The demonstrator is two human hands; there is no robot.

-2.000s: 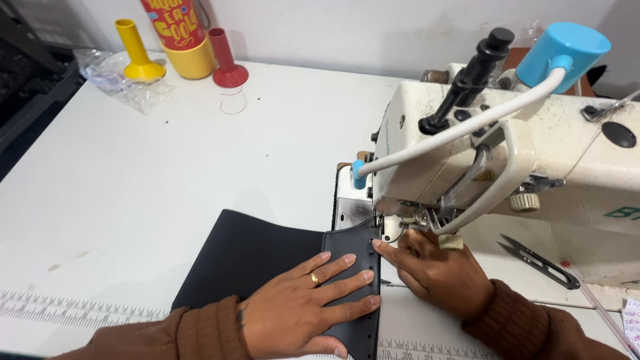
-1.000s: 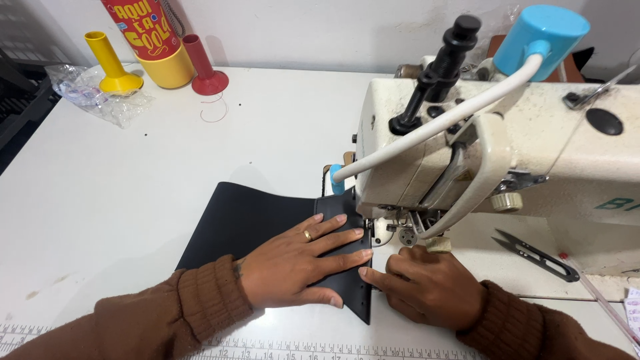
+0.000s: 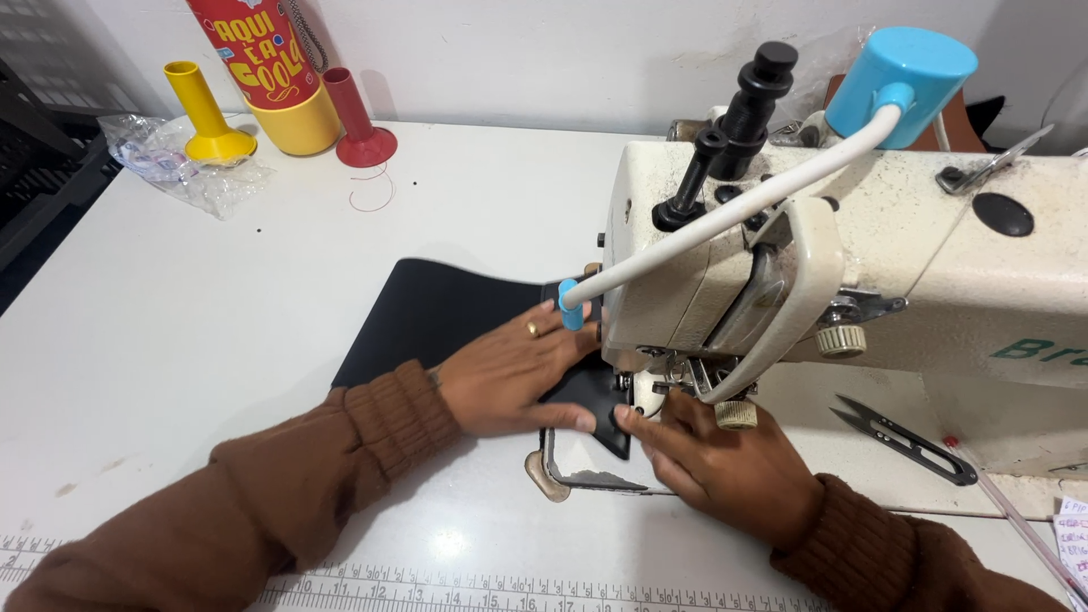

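Note:
A black sheet of leather-like material [image 3: 459, 310] lies on the white table, its right edge under the presser foot of an industrial sewing machine [image 3: 688, 272]. My left hand [image 3: 514, 374], with a ring on one finger, rests flat on the sheet with the fingers spread; the fingertips are partly behind the blue-tipped white tube [image 3: 731, 212]. My right hand [image 3: 722, 459] is beside the needle area, its index fingertip at the sheet's right edge near the pointed corner. Its other fingers are curled below the machine head, and whether they hold anything is hidden. The needle itself is not clearly visible.
Black thread snips [image 3: 905, 442] lie on the machine bed at right, near a thin clear stick with a red tip [image 3: 1011, 510]. Yellow [image 3: 208, 115] and red [image 3: 361, 123] spools, a red and yellow bottle [image 3: 280, 93] and clear plastic wrap [image 3: 204, 183] stand or lie at back left. A ruler tape [image 3: 408, 586] runs along the front.
The black sheet has moved away from me past the presser foot, and my left hand has gone forward with it. The near corner of the machine's bed plate has come into sight.

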